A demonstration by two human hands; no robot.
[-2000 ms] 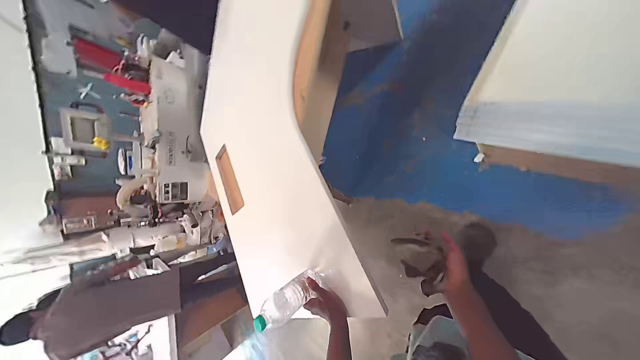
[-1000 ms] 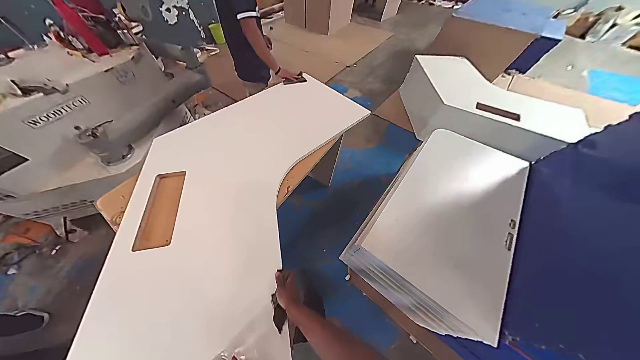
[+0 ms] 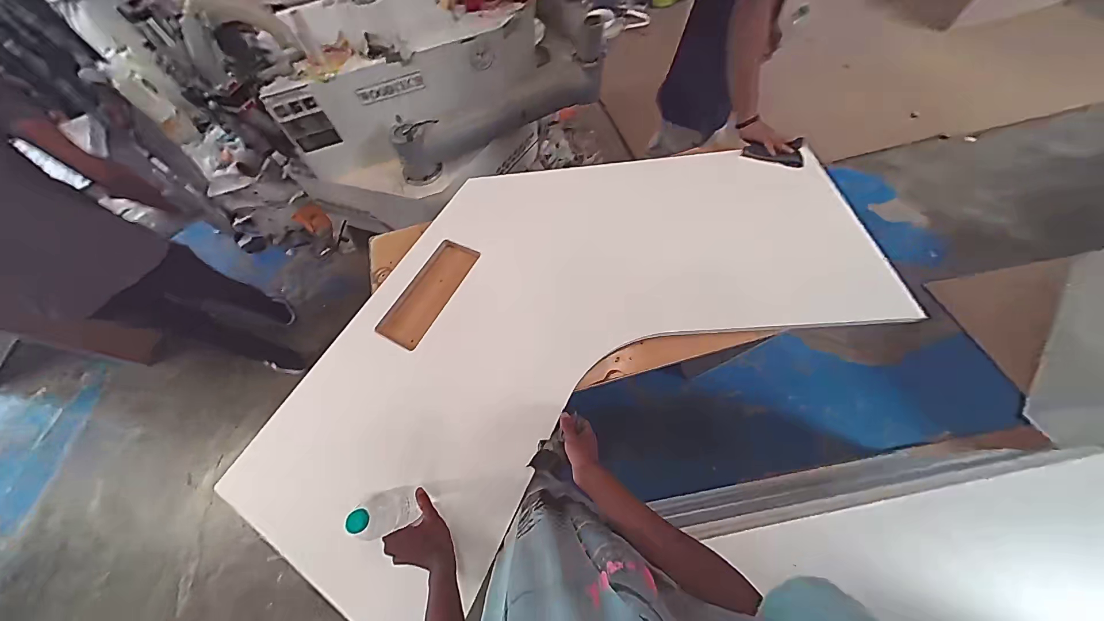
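A white L-shaped desktop panel [image 3: 690, 241] with a rectangular cutout [image 3: 429, 295] lies across the middle of the view, on a wooden support. Over its near left part, my left hand [image 3: 421, 536] holds a clear plastic bottle [image 3: 388, 512] with a green cap, tilted on its side. At the panel's inner edge, my right hand [image 3: 580, 442] grips a dark, crumpled cloth [image 3: 547, 455]. Part of that cloth is hidden by my fingers and clothing.
Across the panel, a co-worker's hand [image 3: 768, 136] rests on a dark pad [image 3: 774, 153] at the far corner. Another person [image 3: 78, 216] stands at the left. Behind is a grey machine [image 3: 414, 95] with clutter. Stacked white panels [image 3: 931, 526] lie at the lower right.
The view has swung strongly. My left hand with the bottle, barely visible one second ago, is back in full view over the panel. My right hand remains by the inner edge.
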